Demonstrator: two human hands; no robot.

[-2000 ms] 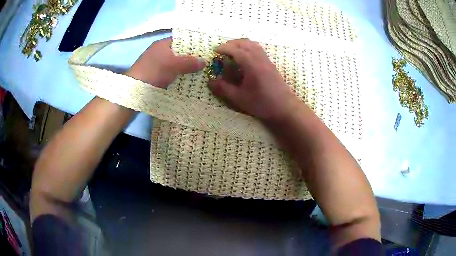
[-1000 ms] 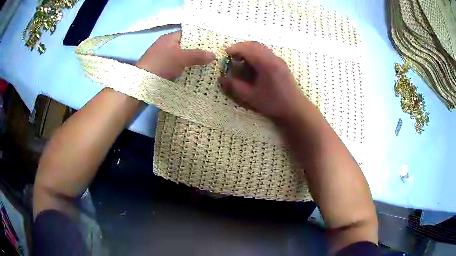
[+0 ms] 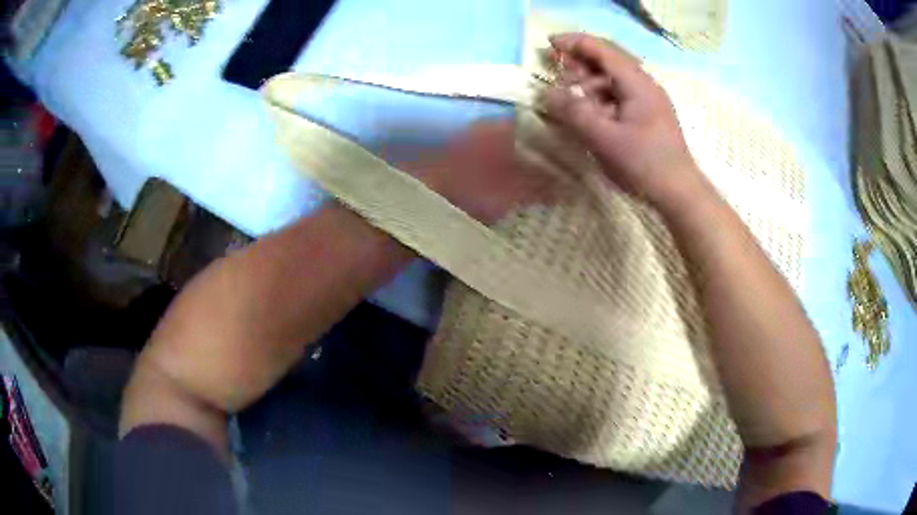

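The woven cream-tan bag panel (image 3: 563, 372) is bent and partly raised, with a fold running down its middle. Its strap (image 3: 422, 226) loops out to the left, over my left forearm. My left hand (image 3: 488, 171) is motion-blurred and closed at the panel's left edge, its fingertips unclear. My right hand (image 3: 618, 116) is over the panel's upper left part with its fingers curled. A tiny pale spot shows at its fingertips; I cannot tell whether it is a held piece or a nail. The gold ornament cannot be made out.
Gold hardware (image 3: 166, 30) is spread at the upper left beside a flat black phone (image 3: 277, 40). More gold hardware (image 3: 867, 302) lies at the right, below the panel stack (image 3: 890, 151). Part of another tan piece (image 3: 694, 20) shows at the top. Dark space lies below the table edge.
The panel has gone from flat to bent and raised. Both hands have shifted right in the picture, and the right hand is higher. The blue-green ornament spot no longer shows. The whole view has shifted.
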